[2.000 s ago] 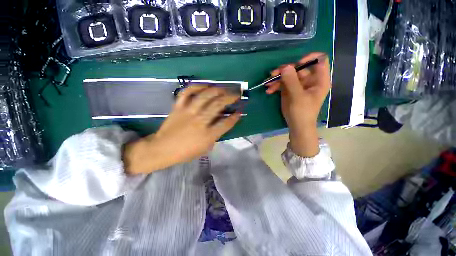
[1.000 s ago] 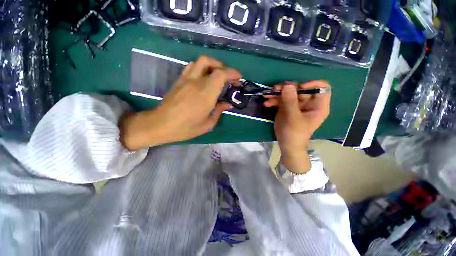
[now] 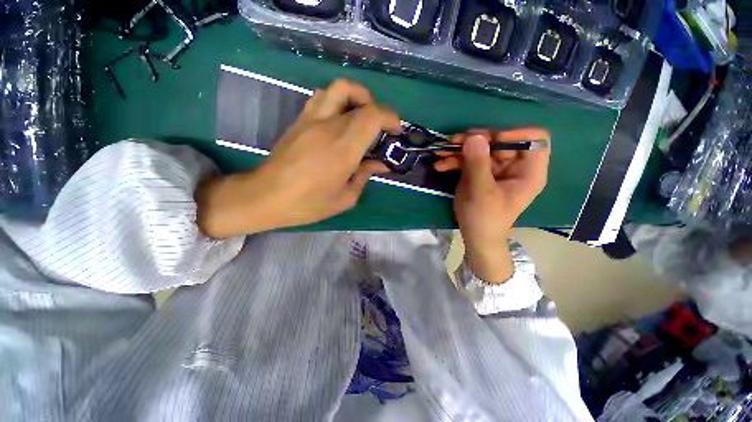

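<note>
My left hand (image 3: 317, 161) holds a small black housing (image 3: 396, 153) with a pale square outline by its left edge, above the grey-black adhesive strip (image 3: 257, 114). My right hand (image 3: 499, 177) grips a thin dark pen-like tool (image 3: 515, 146). Its fine tip reaches to the housing's face. Black looped parts show at the housing's upper right; what they belong to, I cannot tell. Whether an adhesive piece is at the tip is too small to tell. My left hand hides the middle of the strip.
A clear blister tray (image 3: 429, 67) with several black housings lies behind the strip. Angular black frames (image 3: 169, 37) lie at the upper left. Glossy clear plastic (image 3: 39, 107) is at the far left. A black-and-white sheet (image 3: 622, 157) and a blue bin (image 3: 683, 43) are at the right.
Two seconds ago my left hand lay on the strip and the tool tip was at its right end. Now my left hand holds the housing up, turned slightly since one second ago, with the tip on it.
</note>
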